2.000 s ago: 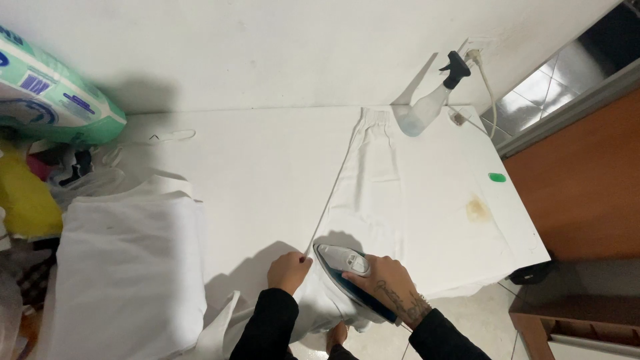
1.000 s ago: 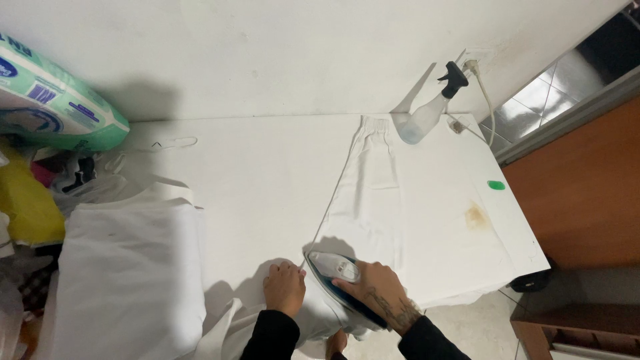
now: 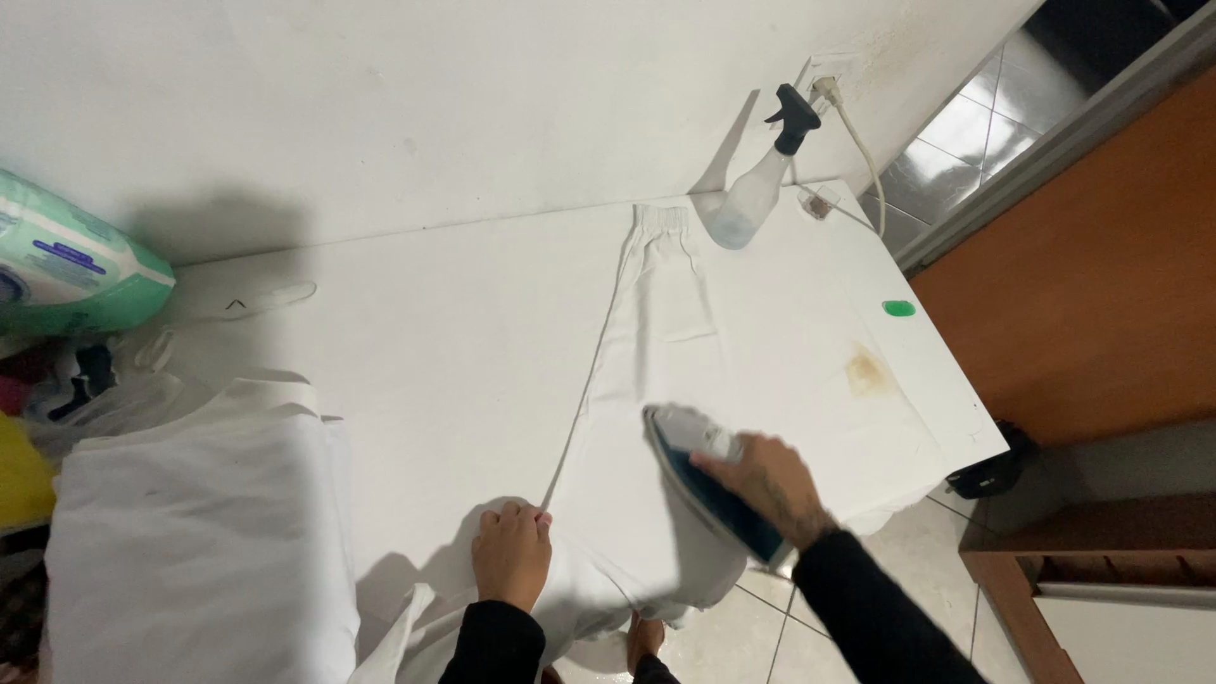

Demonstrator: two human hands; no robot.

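Note:
White elastic-waist trousers (image 3: 665, 351) lie lengthwise on the white-covered table (image 3: 446, 361), with the waistband toward the wall and the lower part bunched at the near edge. My right hand (image 3: 769, 480) is closed around the handle of a clothes iron (image 3: 698, 475), whose tip points up and left over the trouser fabric. At the trousers' left edge, my left hand (image 3: 513, 551) pinches the cloth between its fingertips. A spray bottle with a black trigger head (image 3: 750, 195) stands by the waistband, with some liquid in its bottom.
Folded white fabric (image 3: 199, 532) is stacked at the left, beside plastic bags and a green-and-white package (image 3: 76, 256). A plug and cord (image 3: 860, 142) hang from the wall socket. A green object (image 3: 899, 308) and a brown stain (image 3: 866, 370) are on the table's right side.
The iron in my right hand has moved away from my left hand, to the right across the trousers. My left hand remains at the fabric's left edge.

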